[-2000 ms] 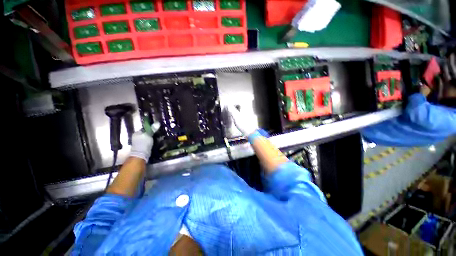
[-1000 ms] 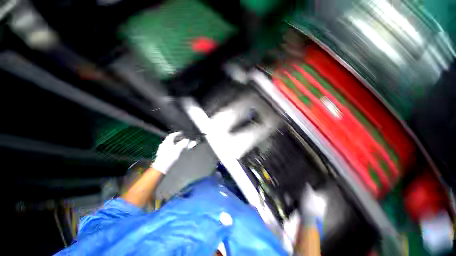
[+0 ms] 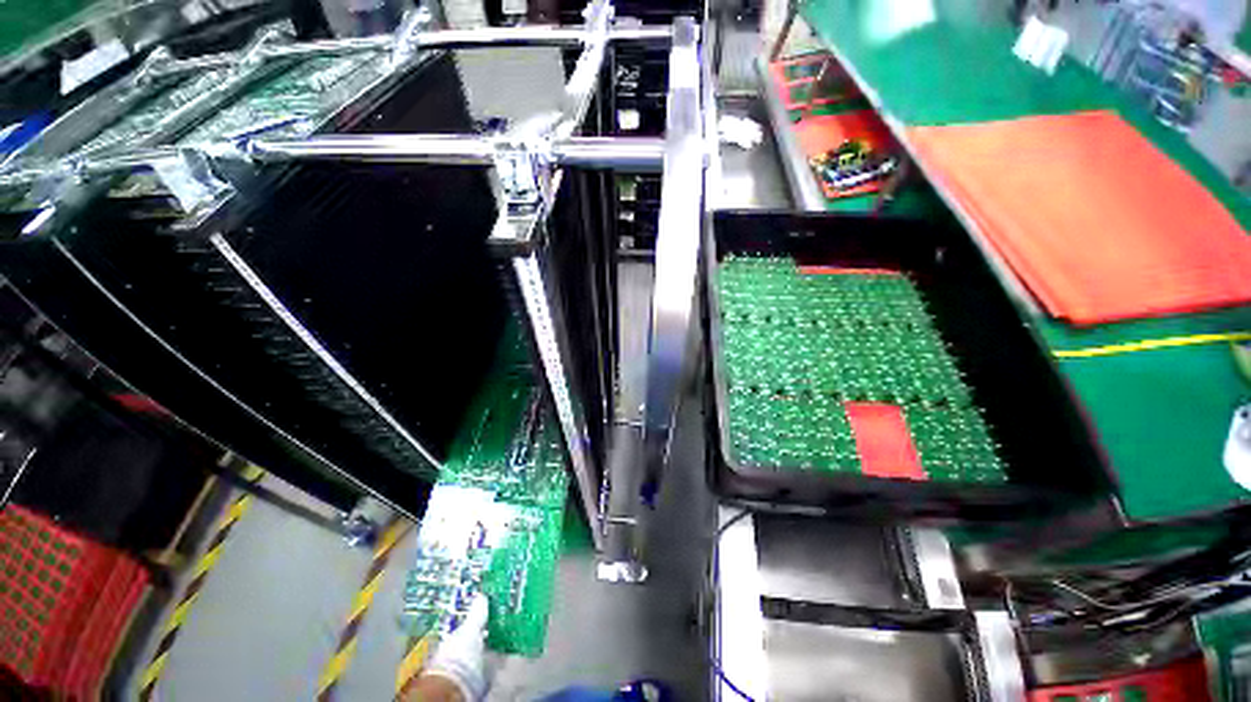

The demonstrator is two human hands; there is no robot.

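A large green circuit board (image 3: 515, 549) with silver components sticks out of the lower part of a tall dark board rack (image 3: 371, 261). My left hand (image 3: 462, 658), in a white glove, is at the bottom of the view. It holds the board's near edge, with a finger or thumb on top; the other fingers are hidden under the board. The board's far end is inside the rack. My right hand is not in view.
A black bin (image 3: 906, 501) packed with small green boards stands right of the rack. Beyond it, red sheets (image 3: 1098, 220) lie on a green bench (image 3: 1152, 412). A metal post (image 3: 672, 261) stands between. Red trays (image 3: 69, 603) are at lower left, beside yellow-black floor tape.
The view has swung left from the conveyor to the rack. My left hand, empty-looking a second ago, is now on the green board. My right hand has left the picture.
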